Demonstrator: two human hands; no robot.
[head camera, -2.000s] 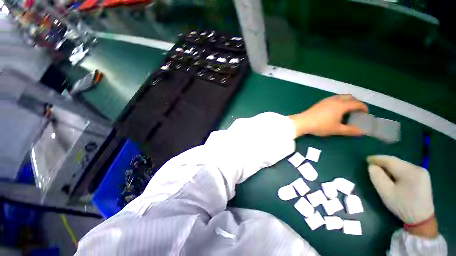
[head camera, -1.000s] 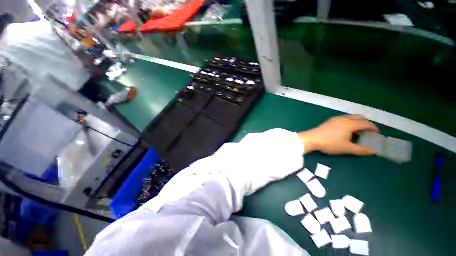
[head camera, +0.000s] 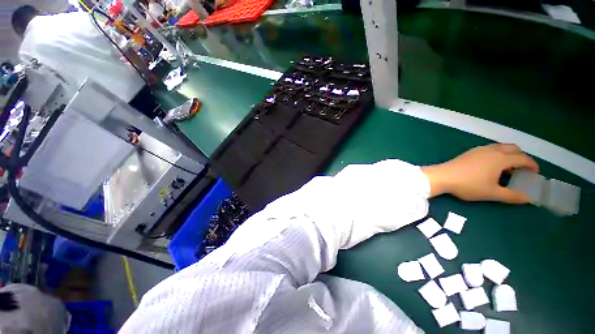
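Note:
My bare left hand (head camera: 492, 175) reaches to the right side of the bench mat. Its thumb and fingers are at the near stack of pale grey translucent squares (head camera: 526, 185), around its left edge. I cannot tell whether it grips or only touches it. A second grey stack (head camera: 562, 197) lies right beside the first. Several white pads (head camera: 454, 284), some square and some with one rounded end, lie loose on the green mat below my left hand. My right hand is out of the picture.
A black blister tray (head camera: 287, 140) lies at left, its far rows holding metallic clipped pieces. A blue bin (head camera: 186, 236) with black clips sits below it. A white upright (head camera: 383, 59) and curved rail (head camera: 470, 127) border the belt. A grey machine and a person are at left.
The view has swung left, so the mat's things appear further right. My gloved right hand and the blue pen-like stick have left the picture. My left hand stays at the grey stack.

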